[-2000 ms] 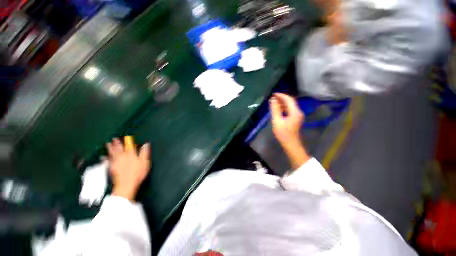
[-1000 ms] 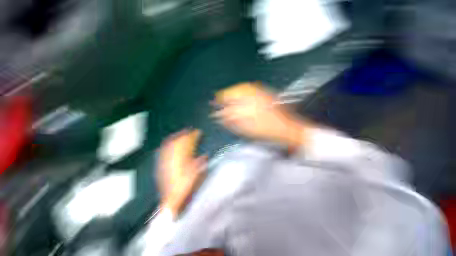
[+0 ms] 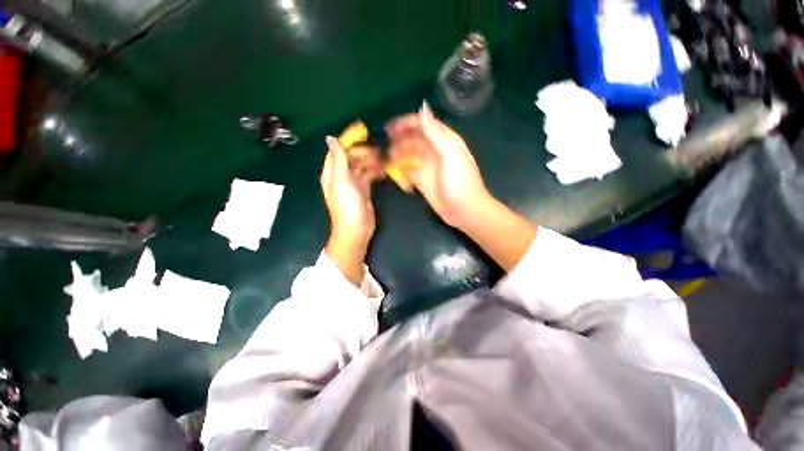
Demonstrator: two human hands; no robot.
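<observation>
My left hand and my right hand are close together over the green bench. Yellow finger cots show on fingertips of both hands. A small dark workpiece shows blurred between the fingertips. Fingers of both hands seem to touch it, but the blur hides how each one grips. Another dark workpiece with shiny parts lies on the bench beyond my left hand.
A clear cone-shaped bottle stands beyond my right hand. White wipes lie at right by a blue bin; more wipes lie at left. A dark heap is at far right. Grey sleeve of a person at right.
Both hands have come together in front of me, with a dark workpiece now between them. The view has swung and become sharper.
</observation>
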